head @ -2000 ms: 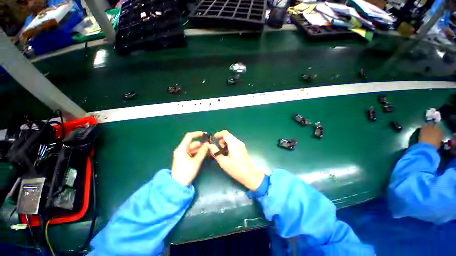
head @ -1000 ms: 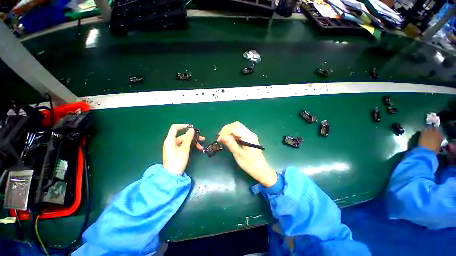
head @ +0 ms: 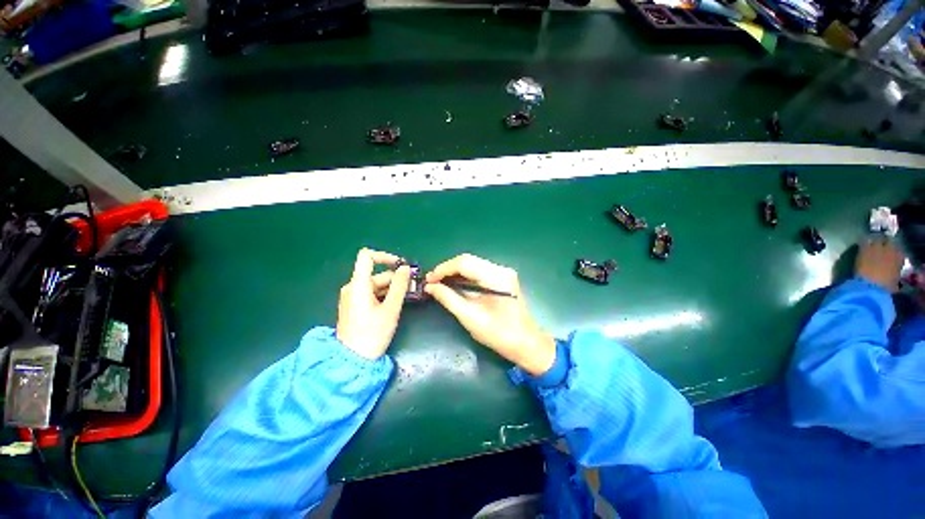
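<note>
My left hand point(head: 369, 306) is bare and holds a small black module point(head: 414, 283) between thumb and fingers above the green bench. The module shows a pale glint. My right hand point(head: 487, 312) is just right of it and holds a thin dark pen-like tool point(head: 490, 291). The tool's rear end points right; its tip is hidden by the fingers at the module. The fingertips of both hands are close together at the module.
A red bin point(head: 157, 355) with black devices stands at the left. Several modules point(head: 593, 270) lie right of my hands. A white strip point(head: 335, 183) divides bench from belt, where more modules point(head: 383, 134) lie. A neighbour's blue sleeve point(head: 847, 350) is at the right.
A second ago the module in my right fingers was apart from my left hand, which held another dark piece. Now one module shows in my left hand, with my right hand's tool against it. The view has shifted.
</note>
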